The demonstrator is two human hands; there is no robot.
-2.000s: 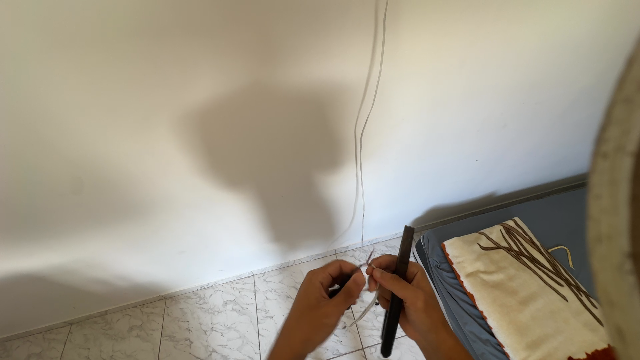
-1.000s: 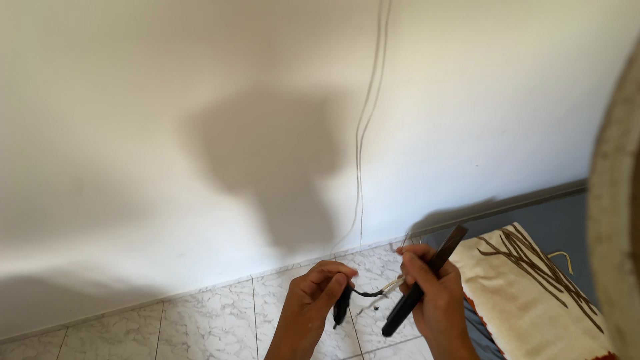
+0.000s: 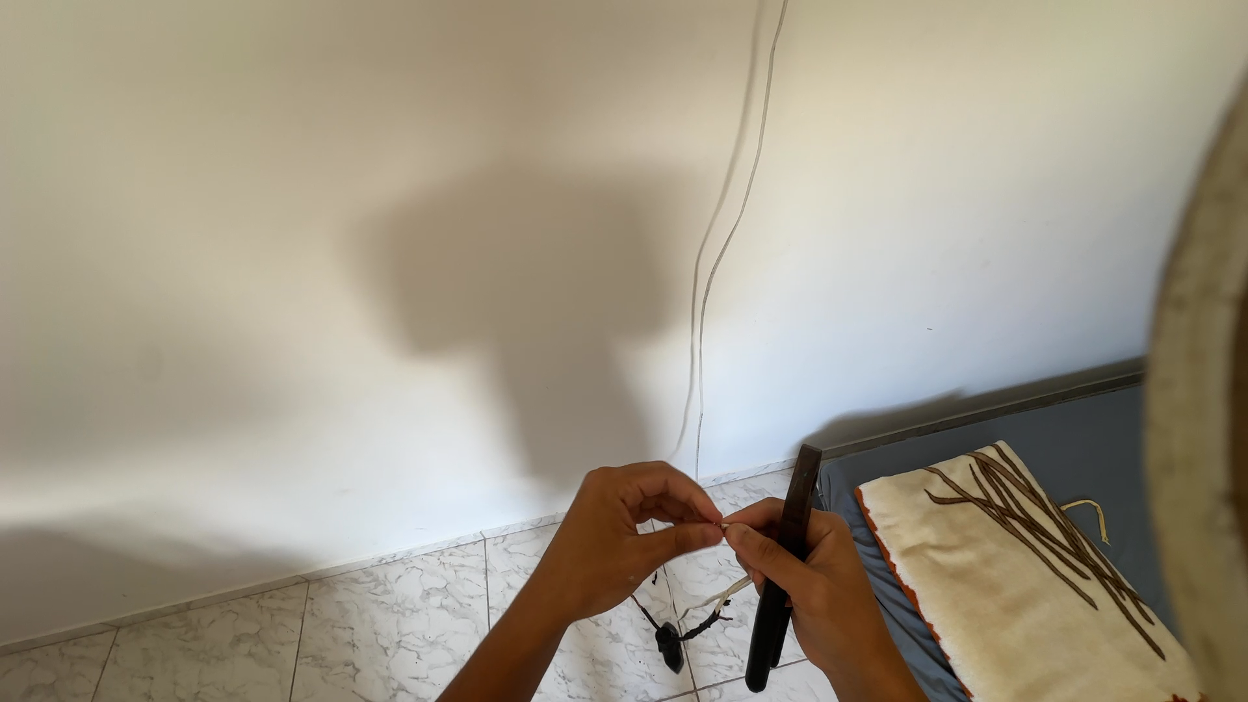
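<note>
My left hand [image 3: 624, 531] pinches the end of a thin wire between thumb and fingertips, and these touch the fingertips of my right hand [image 3: 814, 575] at the same spot. My right hand also holds a long dark tool [image 3: 785, 575], upright and slightly tilted, against its palm; its exact kind cannot be told. Below the hands hangs a black plug-like piece [image 3: 669, 645] with a black taped cord [image 3: 704, 626] and a pale wire [image 3: 721, 597] running up toward my right hand. A thin cable [image 3: 745, 200] hangs down the wall behind them.
A white wall [image 3: 244, 292] with shadows meets a marble-patterned tile floor [image 3: 390, 604]. At the right, a cream cloth [image 3: 955, 565] with brown strand-like shapes lies on a blue-grey sheeted surface [image 3: 1033, 429]. A blurred, curved pale edge [image 3: 1185, 390] stands close at far right.
My left hand has let go of the black piece, which now hangs below. My hands were apart a second ago and now meet at the fingertips. The dark tool stands more upright.
</note>
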